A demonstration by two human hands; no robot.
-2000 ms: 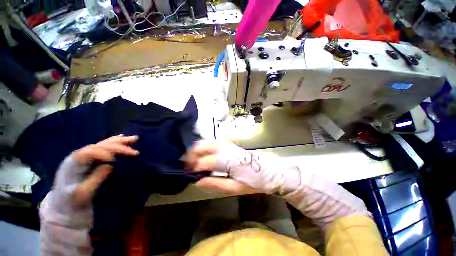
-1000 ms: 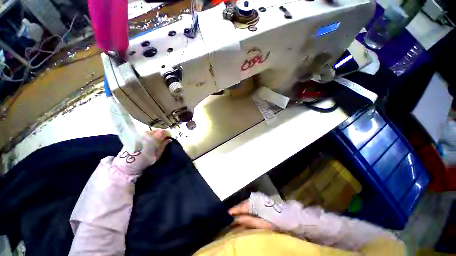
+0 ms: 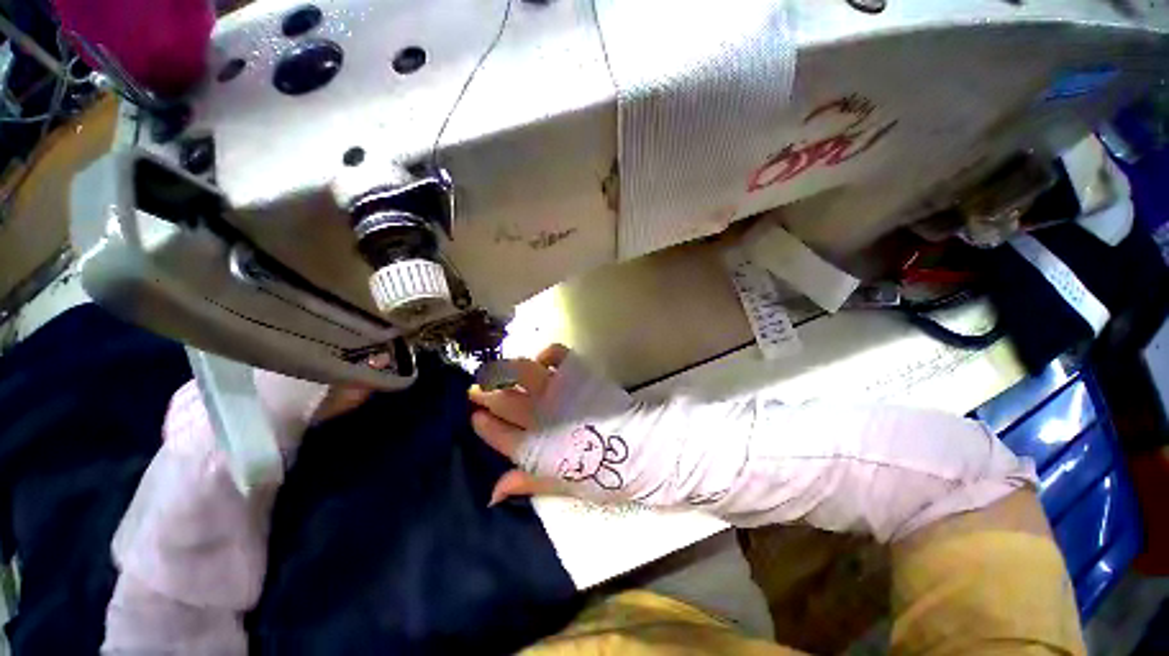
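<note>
The dark navy garment (image 3: 397, 513) lies over the table left of and in front of the needle, its edge at the presser foot area. My left hand (image 3: 336, 400) is mostly hidden behind the machine head's left end; a few fingers rest on the cloth. My right hand (image 3: 519, 417) is beside the presser foot, fingers spread a little at the garment's right edge; whether it pinches the cloth is unclear. The white sewing machine head (image 3: 538, 231) fills the upper view, its pale tension dial (image 3: 413, 285) above the needle area.
Printed care labels (image 3: 765, 308) and a plain white strip (image 3: 805, 267) lie under the machine arm. Black-handled scissors (image 3: 955, 331) lie at the bed's right end. A blue plastic crate (image 3: 1070, 493) stands at lower right. A pink cone-like item (image 3: 148, 39) is at upper left.
The view has moved closer to the machine. My right hand has come up from the garment's lower edge to the presser foot. My left hand is now behind the head's left end.
</note>
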